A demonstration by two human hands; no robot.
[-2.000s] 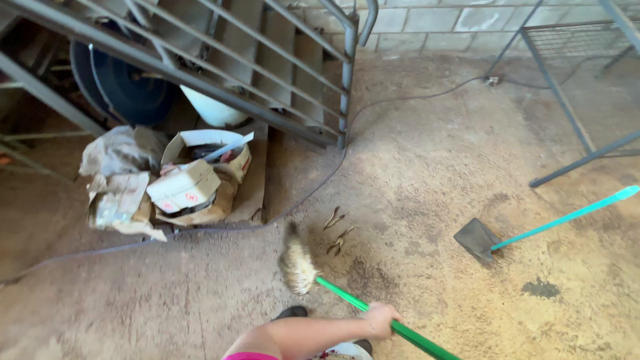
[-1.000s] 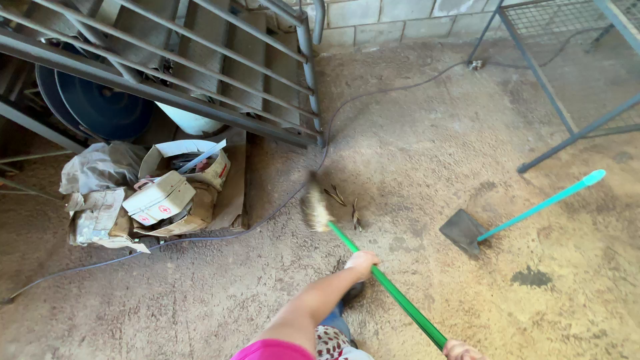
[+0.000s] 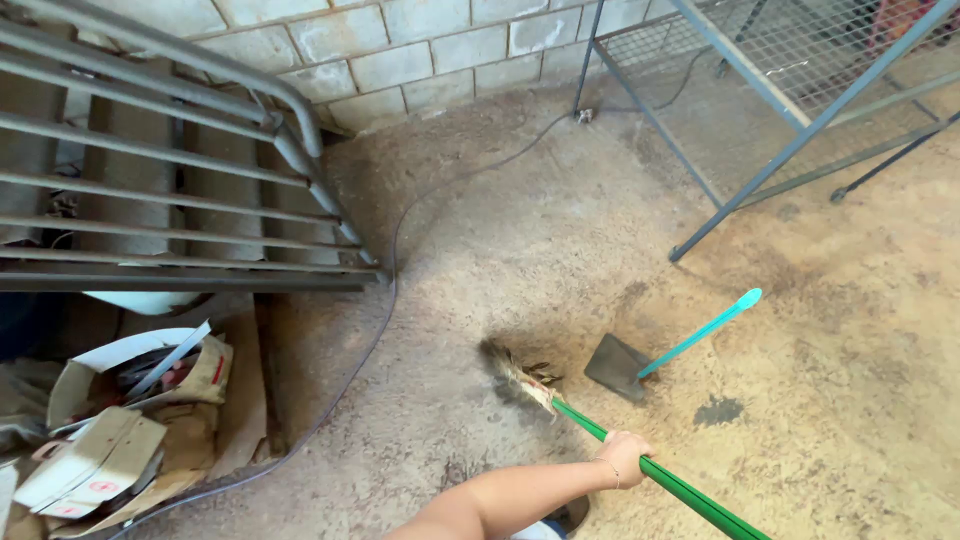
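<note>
My left hand (image 3: 624,459), with a thin bracelet at the wrist, is closed around the green handle of a broom (image 3: 697,495). The handle runs out of the frame at the lower right; my right hand is not in view. Frayed pale bristles (image 3: 529,382) touch the concrete floor, blurred at their far end. Small brown objects (image 3: 541,371) lie against the bristles, too blurred to name surely. Just right of them, a dark dustpan (image 3: 619,367) lies on the floor, its turquoise handle (image 3: 705,330) slanting up to the right.
Metal stairs with a tubular railing (image 3: 172,156) stand at left. Below are an open cardboard box (image 3: 112,360) of odds and ends and a white case (image 3: 90,465). A cable (image 3: 394,285) crosses the floor. A metal mesh rack (image 3: 712,206) stands upper right, before a block wall (image 3: 390,67).
The bristles and small brown objects have moved right, closer to the dustpan. My right hand, seen on the handle's lower end one second ago, has left the view. The view has shifted.
</note>
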